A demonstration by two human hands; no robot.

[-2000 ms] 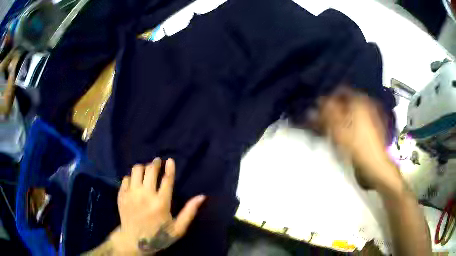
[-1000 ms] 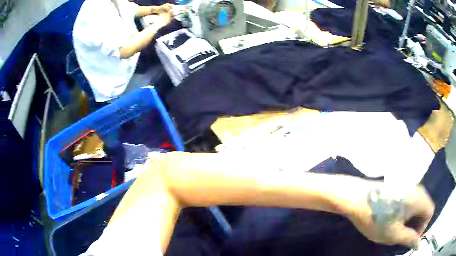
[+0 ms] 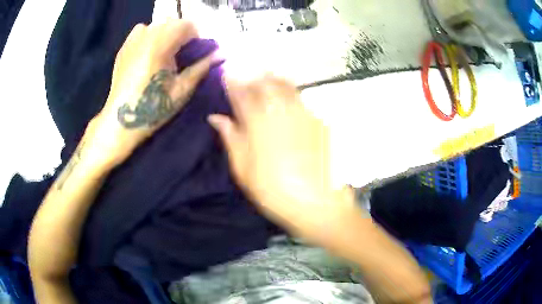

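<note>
The dark navy cloth [image 3: 172,184] lies on the white table and hangs over the front edge toward the lap. Its upper end is under the bright pink-violet glow. My left hand [image 3: 151,83], with a tattoo on its back, holds the cloth near that end between thumb and fingers. My right hand [image 3: 276,142] is slightly blurred, just right of the cloth's edge beside the glow, fingers pointing up and thumb toward the cloth. Its fingertips are washed out by the light, so I cannot tell whether it pinches the cloth. The needle and presser foot cannot be made out.
Scissors with a red and a yellow loop [image 3: 441,80] lie on the machine bed [image 3: 333,35] at upper right. A blue perforated crate [image 3: 505,237] with dark cloth and scraps stands at lower right. The white table edge [image 3: 410,169] runs in front. Dark cloth also lies at upper left.
The view has swung from the left side and another person back to the machine bed. My left hand, earlier reaching across cloth, now holds cloth by the glow. My right hand has come into view beside it.
</note>
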